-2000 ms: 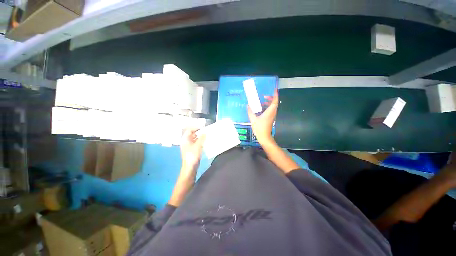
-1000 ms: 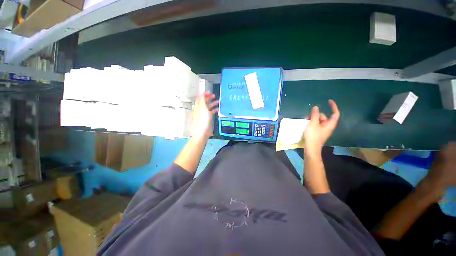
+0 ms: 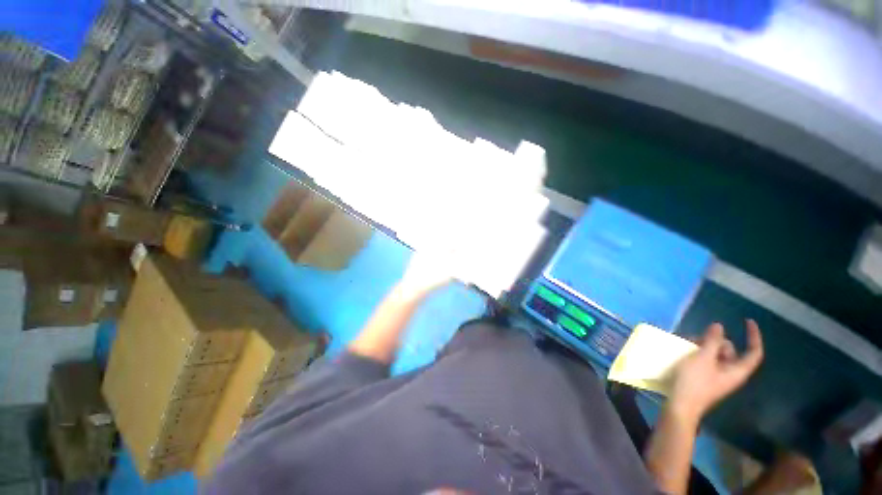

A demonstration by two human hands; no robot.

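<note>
The blue scale (image 3: 624,266) has a bare platform and lit green displays on its near edge. My right hand (image 3: 711,372) is just right of the scale and holds a pale yellow-white label pad (image 3: 650,358) over the scale's near right corner, thumb and a finger raised. My left hand (image 3: 426,280) is at the near side of the bright white stacked cartons (image 3: 416,174), left of the scale. Its fingers are washed out against them, so whether it holds a carton cannot be told.
A white carton (image 3: 870,259) lies at the far right of the dark green bench (image 3: 677,174). Large brown boxes (image 3: 184,367) stand on the blue floor at left. A white shelf (image 3: 619,43) runs above. Another person's hand (image 3: 788,476) shows at lower right.
The view has turned and tilted left. The carton that lay on the scale is gone from it. My left hand has moved to the near side of the stacks. My right hand still holds the pad.
</note>
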